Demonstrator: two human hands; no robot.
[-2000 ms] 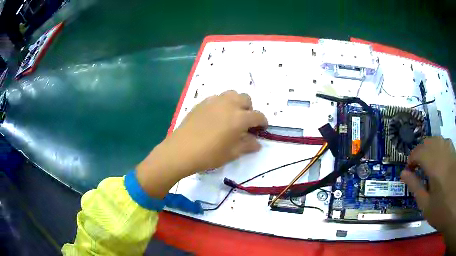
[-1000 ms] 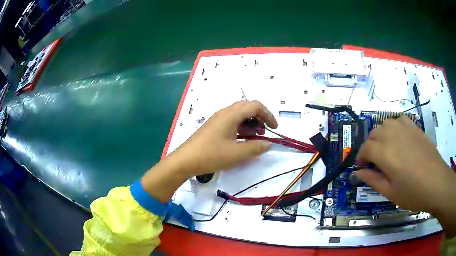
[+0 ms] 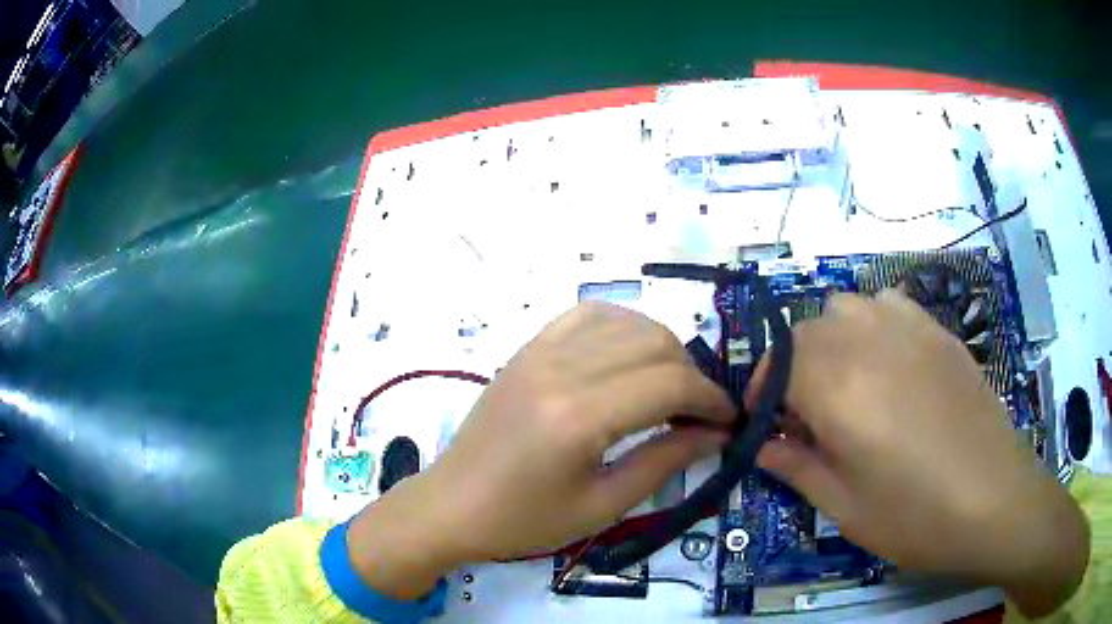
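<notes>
The white chassis (image 3: 524, 232) lies back panel up. My left hand (image 3: 585, 427) and my right hand (image 3: 902, 427) meet at the left edge of the blue motherboard (image 3: 780, 549). Their fingertips are pinched close together, beside and partly behind the thick black cable (image 3: 778, 354), which curves down between them. What the fingertips hold is hidden. Red wires (image 3: 421, 375) run from the small green side board (image 3: 350, 471) to under my left hand. A short black strip (image 3: 705, 357) shows above my left fingertips. The black cooler fan (image 3: 957, 305) is partly behind my right hand.
Red foam (image 3: 512, 120) edges the chassis on the green bench (image 3: 244, 134). A raised white bracket (image 3: 744, 128) stands at the chassis top. Black oval speakers sit at left (image 3: 400, 463) and right (image 3: 1078, 421). Another unit (image 3: 43, 219) lies at far left.
My left hand has moved right from the chassis middle to the board's edge. My right hand has moved left to meet it. The red wire and green side board at the chassis left now show.
</notes>
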